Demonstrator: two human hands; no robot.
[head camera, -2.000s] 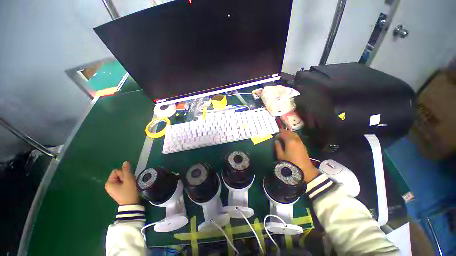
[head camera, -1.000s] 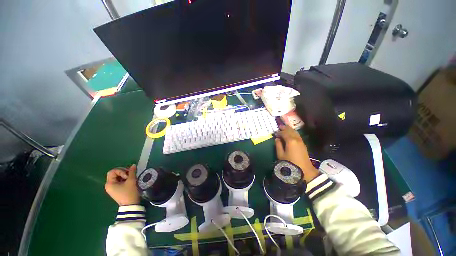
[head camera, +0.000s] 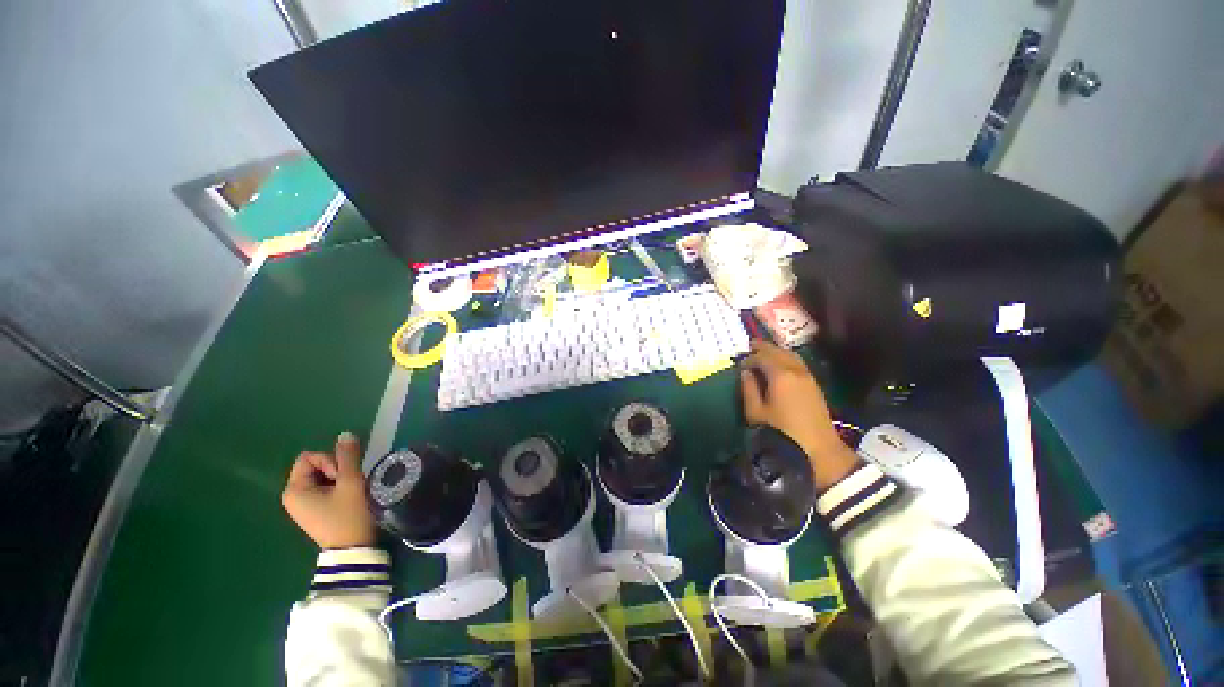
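Several white cameras with black round fronts facing up stand in a row: the leftmost camera (head camera: 423, 503), the second camera (head camera: 537, 490), the third camera (head camera: 640, 456) and the rightmost camera (head camera: 761, 490). The first three show pale discs; the rightmost front looks dark. White cables (head camera: 691, 631) run from their feet to the bench edge. My left hand (head camera: 329, 499) is loosely curled beside the leftmost camera, with the thumb up and nothing visible in it. My right hand (head camera: 789, 400) is bent behind the rightmost camera, near the keyboard (head camera: 591, 346); its fingertips are partly hidden.
A large dark monitor (head camera: 537, 128) stands behind the keyboard. Yellow tape roll (head camera: 424, 340) lies left of the keyboard, a crumpled pale bundle (head camera: 752, 265) right of it. A white mouse (head camera: 915, 470), white strip (head camera: 1016, 470) and black case (head camera: 966, 269) are at right. Yellow tape strips (head camera: 503, 631) cross the bench edge.
The rightmost camera's front showed a pale disc before and now looks dark. My left thumb and fingers have shifted slightly, with the thumb now raised. My right hand has barely moved.
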